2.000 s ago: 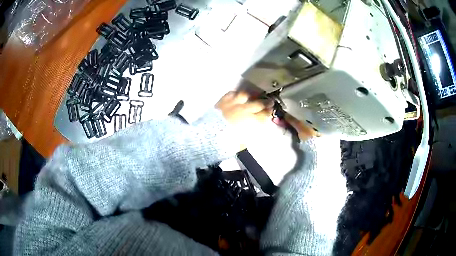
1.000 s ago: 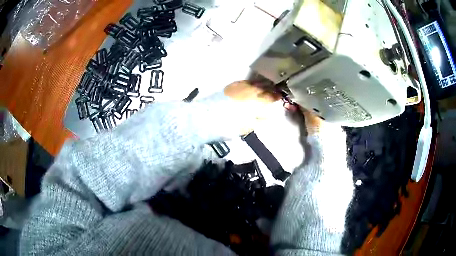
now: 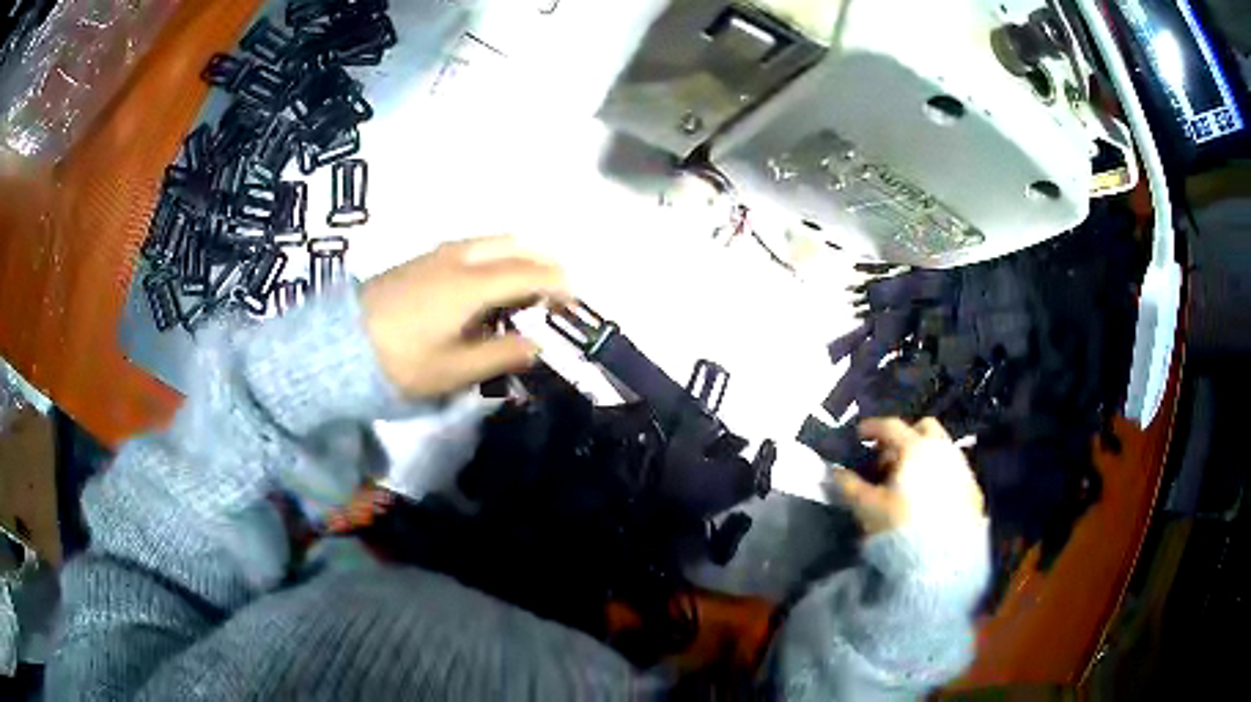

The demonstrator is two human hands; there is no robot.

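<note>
My left hand (image 3: 446, 322) is palm down at centre left, thumb and fingers apart. Its fingertips are beside a black strap with a buckle (image 3: 645, 377), which lies over the front heap; whether they touch it is unclear. My right hand (image 3: 912, 480) is at the right heap of webbing straps (image 3: 1015, 357), its thumb and fingers at a short webbing strap piece (image 3: 831, 442). The cream sewing machine head (image 3: 878, 151) is above, with thin thread near its needle area (image 3: 720, 206). A loose slide buckle (image 3: 708, 387) lies on the bright bed plate (image 3: 604, 178).
A pile of black slide buckles (image 3: 261, 151) lies at the left. A dark heap of buckled straps (image 3: 576, 480) is at the front edge. A clear plastic bag (image 3: 69, 82) is at upper left, a long white bar (image 3: 1159, 295) at far right, and a lit screen (image 3: 1166, 62) at top right.
Both hands have left the needle area. My left hand moved left and toward me; my right hand moved down and right to the strap heap. The view has shifted.
</note>
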